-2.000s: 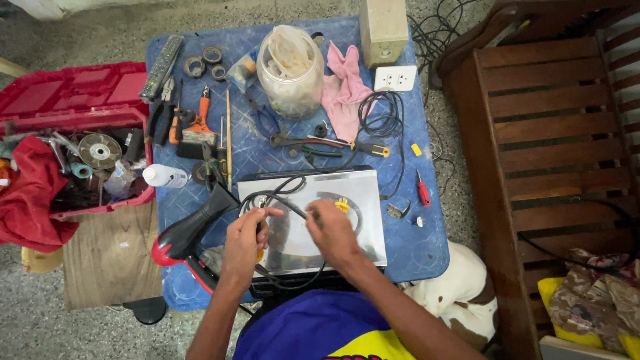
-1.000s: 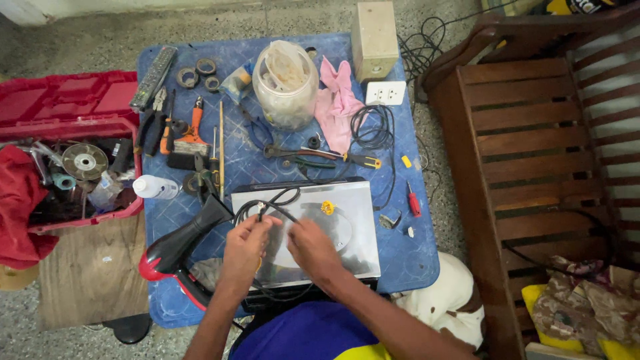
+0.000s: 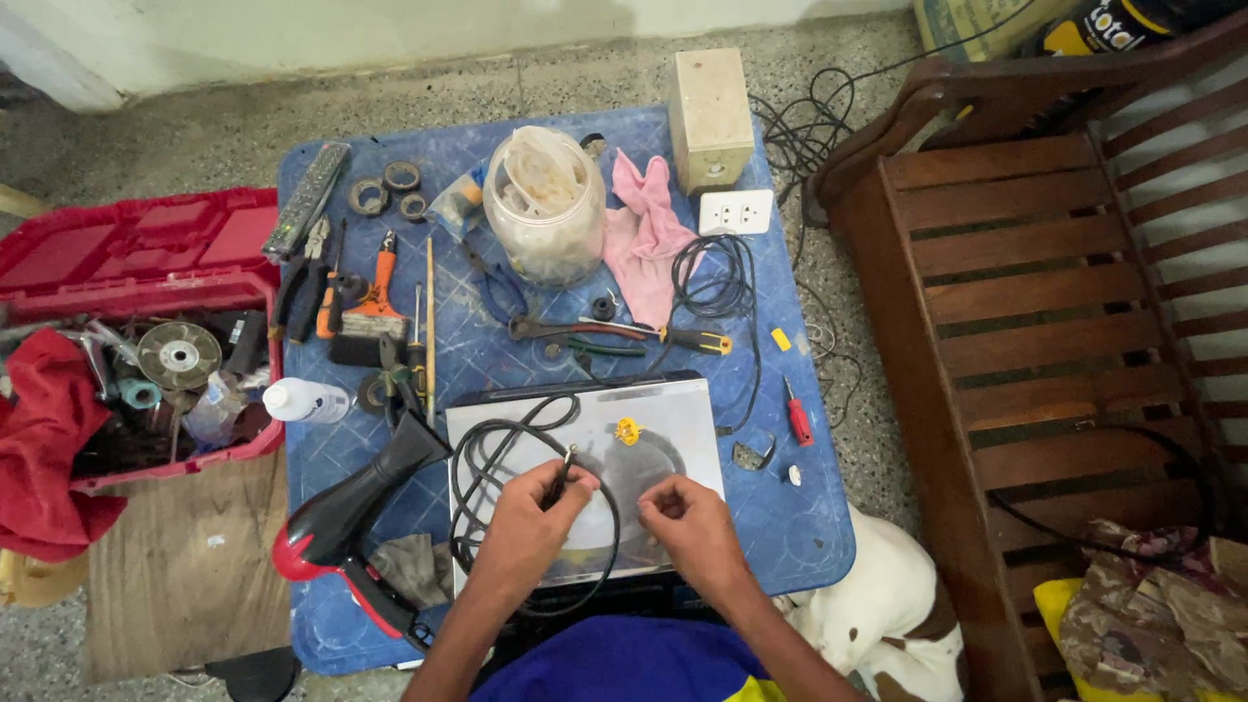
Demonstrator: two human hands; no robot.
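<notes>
My left hand (image 3: pixel 541 517) pinches the end of a black power cable (image 3: pixel 480 458), whose tip points up between thumb and fingers. The rest of the cable lies in loops over a silvery flat metal panel (image 3: pixel 595 409). Over the panel's right part is my right hand (image 3: pixel 687 522), its fingers curled with the fingertips together; whether something small is between them cannot be seen. A small yellow piece (image 3: pixel 628 431) lies on the panel above the right hand. Left of the panel rests a black and red hair dryer (image 3: pixel 366 502), partly on a grey cloth.
The blue table (image 3: pixel 809 526) also carries a plastic jar (image 3: pixel 546 224), a pink cloth (image 3: pixel 643 234), pliers (image 3: pixel 495 288), a red screwdriver (image 3: pixel 799 419) and a white bottle (image 3: pixel 307 401). A red toolbox (image 3: pixel 268 429) stands left, a wooden bench (image 3: pixel 1014 302) right. A white and brown animal (image 3: pixel 877 595) lies beside the table.
My right hand has moved away from the left one and off the cable. The cable loops now spread wider on the panel's left side. The view has shifted.
</notes>
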